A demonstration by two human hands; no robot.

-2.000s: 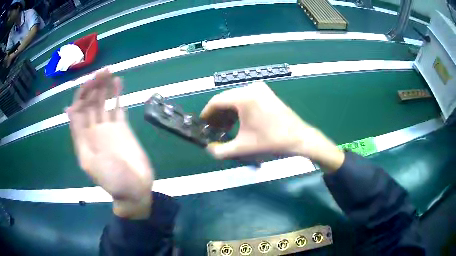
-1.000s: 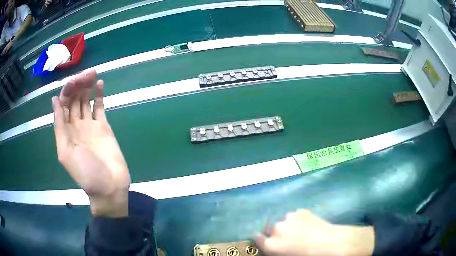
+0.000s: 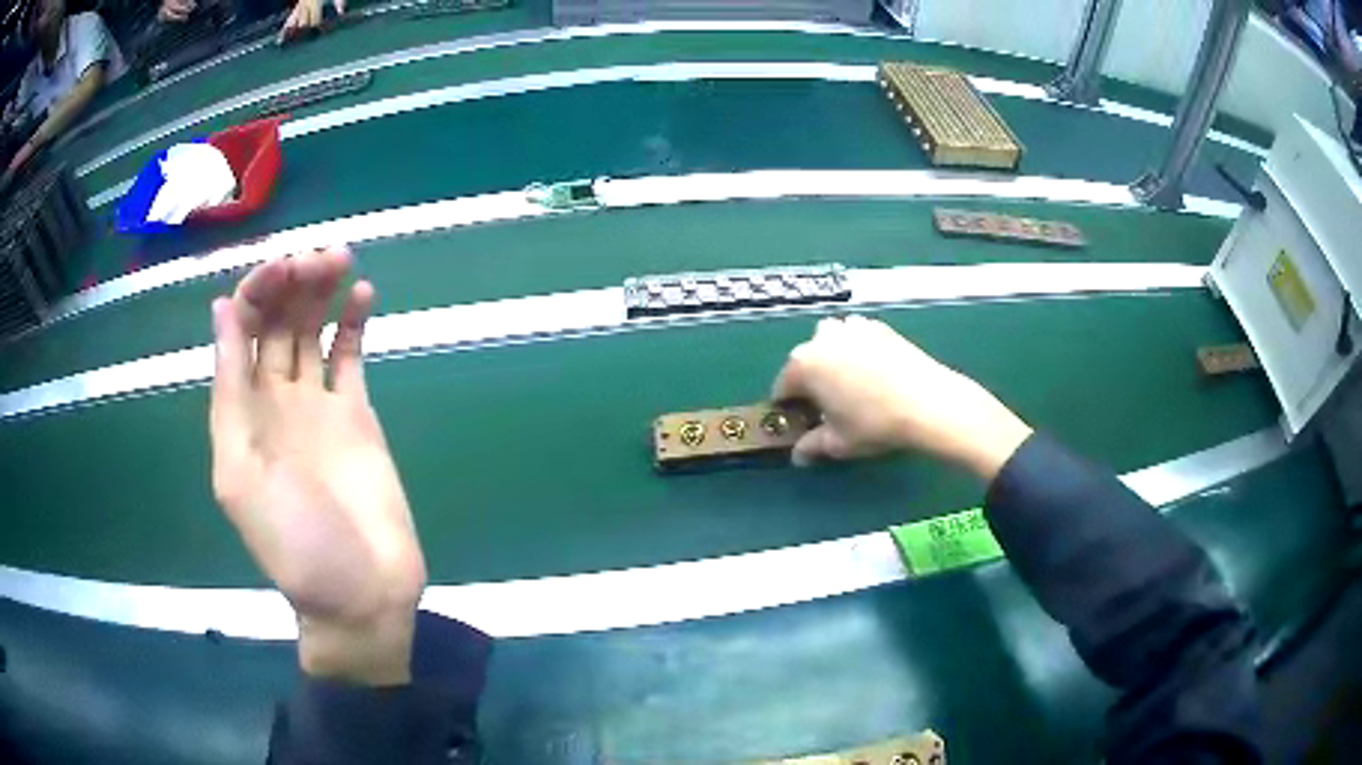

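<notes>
A tan fixture strip with gold-ringed round pockets lies over a dark base on the near green lane. My right hand is closed around its right part, and the fingers hide that end. My left hand is raised at the left, palm showing, fingers up and slightly apart, holding nothing. Another tan strip is cut off by the bottom edge on the dark-green bench.
A spare dark fixture rests by the middle white rail. A tan-brown strip lies on the lane beyond, with a ribbed tan block farther back. Red and blue bins are far left, a white box right. People are at the far left.
My right hand has moved from the bench edge onto the near lane, where a tan strip now covers the place of the grey fixture. The brown strip beyond has shifted left. My left hand stays raised.
</notes>
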